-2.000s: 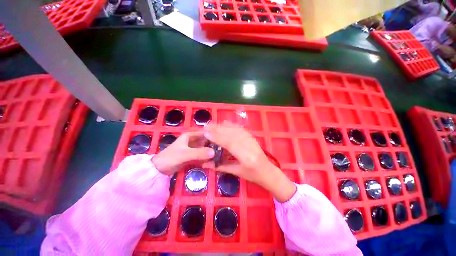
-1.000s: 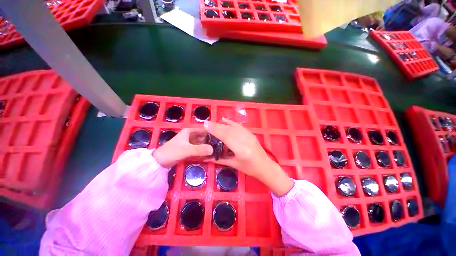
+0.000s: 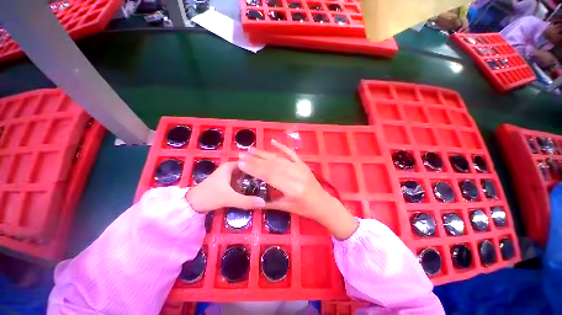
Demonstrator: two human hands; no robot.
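My left hand point(image 3: 220, 189) and my right hand point(image 3: 292, 183) meet over the main red pocketed tray point(image 3: 360, 215). Between them they hold a small dark, shiny round device point(image 3: 257, 188), partly hidden by the fingers. Both hands are bare, with pink sleeves. Glossy black discs point(image 3: 235, 263) sit in the left columns of the tray's pockets. The pockets on the right side show no discs. A small shiny clear piece point(image 3: 294, 136) lies at the tray's upper middle.
A second red tray point(image 3: 425, 129) with discs touches the main tray's right side. Stacked red trays point(image 3: 37, 154) stand at left, beside a slanting grey post point(image 3: 92, 92). Filled trays point(image 3: 320, 42), white paper point(image 3: 225, 29) and a yellowish sheet point(image 3: 400, 15) are at the far side. Another person's pink sleeve point(image 3: 527, 31) shows at far right.
The device has turned between my fingers and my hands have shifted slightly. Both hands still hold it over the main tray. The whole view has moved a little.
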